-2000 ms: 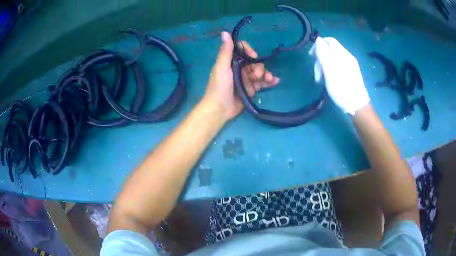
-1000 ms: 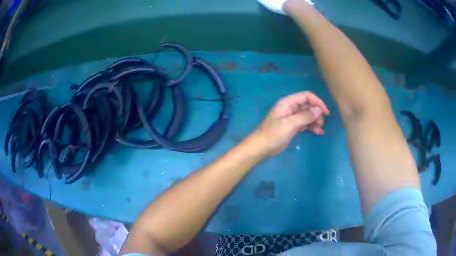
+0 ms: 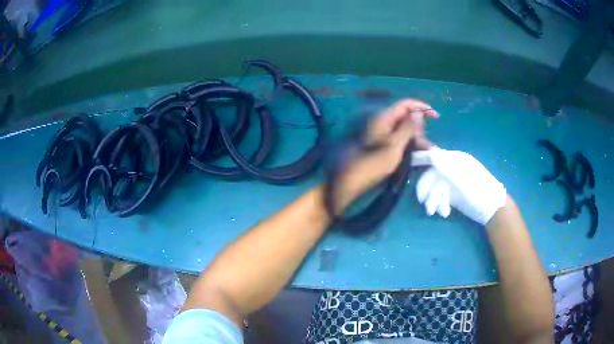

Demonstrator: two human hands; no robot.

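Observation:
A black headband point(image 3: 369, 223), partly blurred, hangs in a loop around my left hand point(image 3: 390, 138) above the bench. Its right side runs up to my left fingers, which are closed on it. A blurred dark part shows left of my left hand; its shape cannot be made out. My right hand point(image 3: 461, 185), in a white glove, is beside my left fingertips, with its thumb and forefinger near the band's upper right end. Whether it grips the band is hidden. Several loose black yokes point(image 3: 571, 178) lie at the right of the bench.
A pile of overlapping black headbands point(image 3: 138, 158) covers the left of the blue-green bench point(image 3: 269, 259). A darker green strip point(image 3: 283, 40) runs along the back, with a dark object point(image 3: 522, 15) at its far right. Cartons and pale plastic point(image 3: 161, 299) are below the left edge.
My right hand has come back from the far strip to my left hand. A headband is now at my left hand, which was empty a second ago. The view has shifted slightly.

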